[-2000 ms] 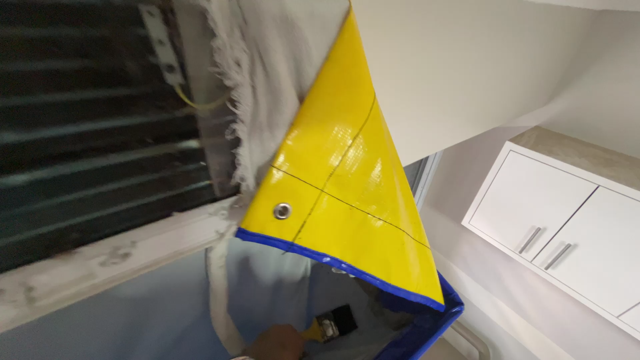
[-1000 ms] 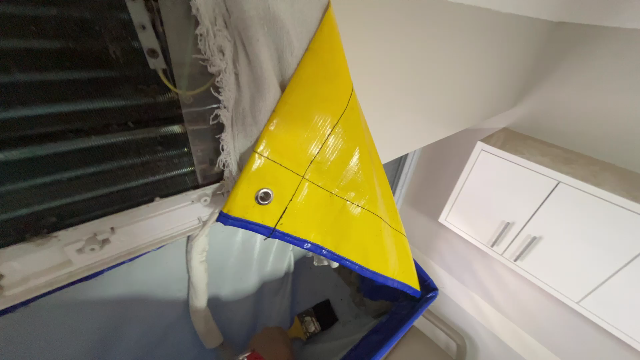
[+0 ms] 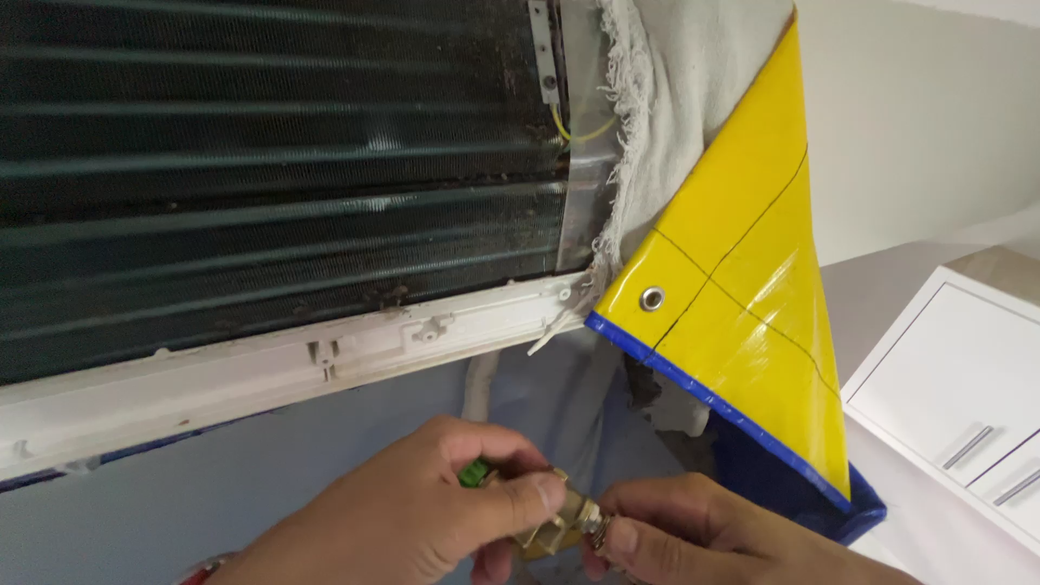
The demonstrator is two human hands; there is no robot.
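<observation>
At the bottom centre, my left hand (image 3: 439, 504) grips a brass fitting (image 3: 561, 520) with a green part showing between thumb and fingers. My right hand (image 3: 691, 528) pinches a threaded metal end at the right side of the fitting. Both hands are below the white plastic frame (image 3: 374, 345) of an air conditioner's indoor unit, whose dark finned coil (image 3: 284, 187) lies exposed. A yellow tarpaulin flap (image 3: 739, 276) with a metal eyelet (image 3: 652, 298) and blue edging hangs to the right of the unit. The fingertips partly hide the fitting.
A frayed white cloth (image 3: 650, 106) lies between the coil and the flap. Behind the hands spreads the bluish inside of a cleaning cover (image 3: 244, 479), with a pale hose (image 3: 481, 386) hanging by it. White wall cabinets (image 3: 951, 366) are at the right.
A paintbrush was in one hand inside the cover in both earlier frames; that brush is not plainly visible now. Both hands are now in view together on the brass fitting.
</observation>
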